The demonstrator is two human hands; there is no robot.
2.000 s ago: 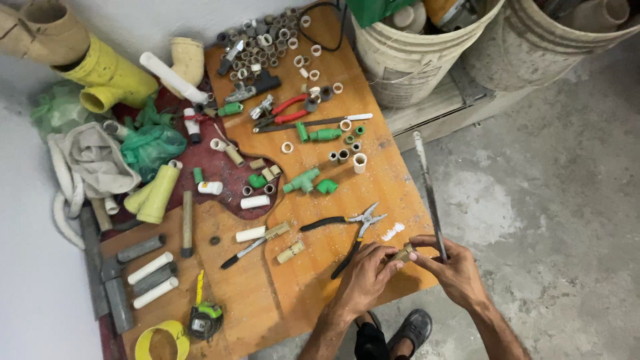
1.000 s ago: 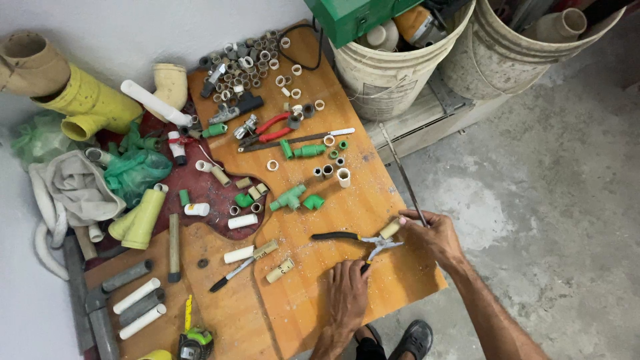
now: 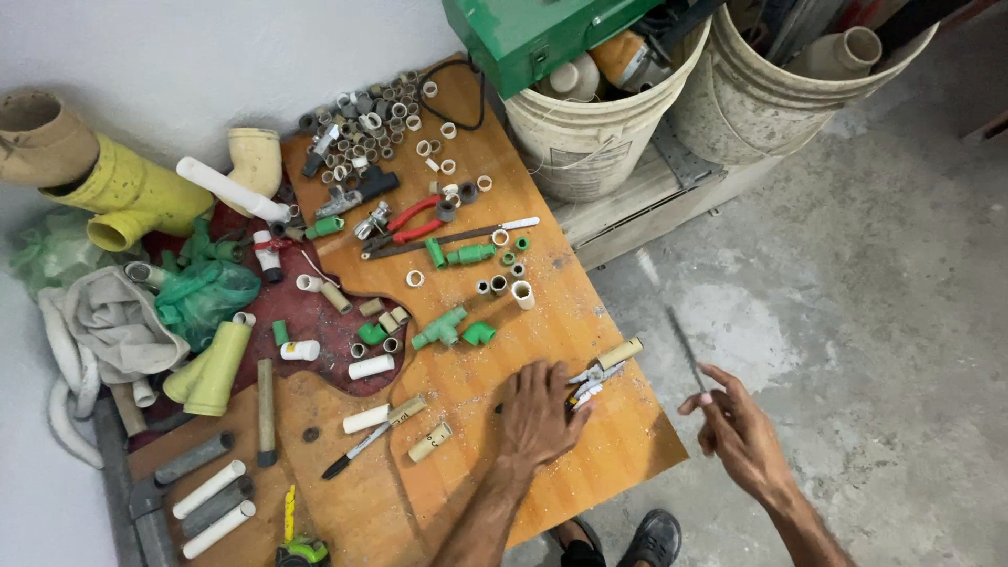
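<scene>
My left hand [image 3: 539, 417] presses down on the pliers [image 3: 587, 384], hiding their handles against the wooden board [image 3: 504, 488]. A short tan pipe piece [image 3: 620, 353] lies against the plier jaws near the board's right edge. Over the concrete floor, off the board, my right hand [image 3: 732, 429] holds a thin hacksaw blade [image 3: 683, 335], blurred, its pale end pointing up and away. Left of my left hand lie two tan pipe pieces [image 3: 429, 442] bearing marks, a white pipe piece [image 3: 365, 419] and a black-capped marker [image 3: 354, 451].
Green fittings [image 3: 441, 327], small cut rings and red-handled pliers [image 3: 417, 219] spread over the board's far part. Grey and white pipe lengths [image 3: 209, 488] and a tape measure [image 3: 302, 551] lie at lower left. Two buckets [image 3: 587, 150], one under a green case [image 3: 543, 39], stand at the back right.
My left hand has come down onto the pliers. The tan piece, in my fingers two seconds ago, now lies by the jaws, released from my right hand, which has moved right with the blade.
</scene>
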